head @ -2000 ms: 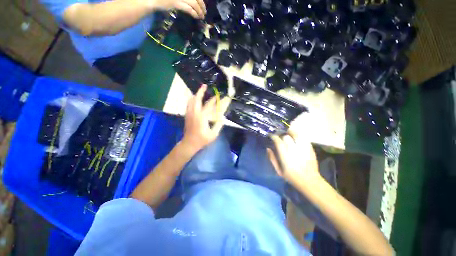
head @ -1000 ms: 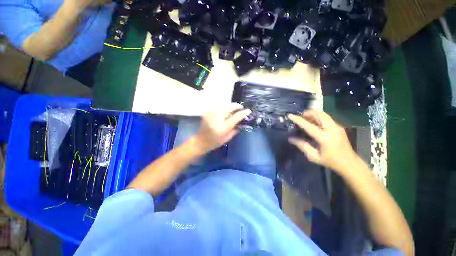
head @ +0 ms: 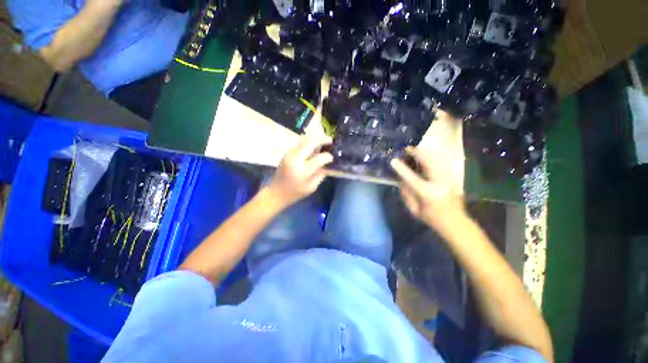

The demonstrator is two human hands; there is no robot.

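A black power strip housing (head: pixel 366 145) lies at the front edge of the pale board, between my two hands. Its face is blurred and merges with the black heap behind it. My left hand (head: pixel 304 166) is at its left end, with a yellow wire at the fingertips. My right hand (head: pixel 426 181) is at its right end, thumb and fingers at the near corner. A second black housing (head: pixel 270 99) lies on the board to the left, with a yellow wire and a green part at its right end.
A heap of black socket inserts (head: pixel 398 71) covers the back of the table, some with pale square faces. A blue bin (head: pixel 181 213) at the left holds black strips with yellow wires and a clear plastic bag (head: pixel 91 181). A coworker's arm (head: pixel 82 39) is at top left.
The housing was open side up between my hands, then tilted and blurred; now it lies lower against the heap. The second housing was released by my left hand. The coworker's arm moved away left.
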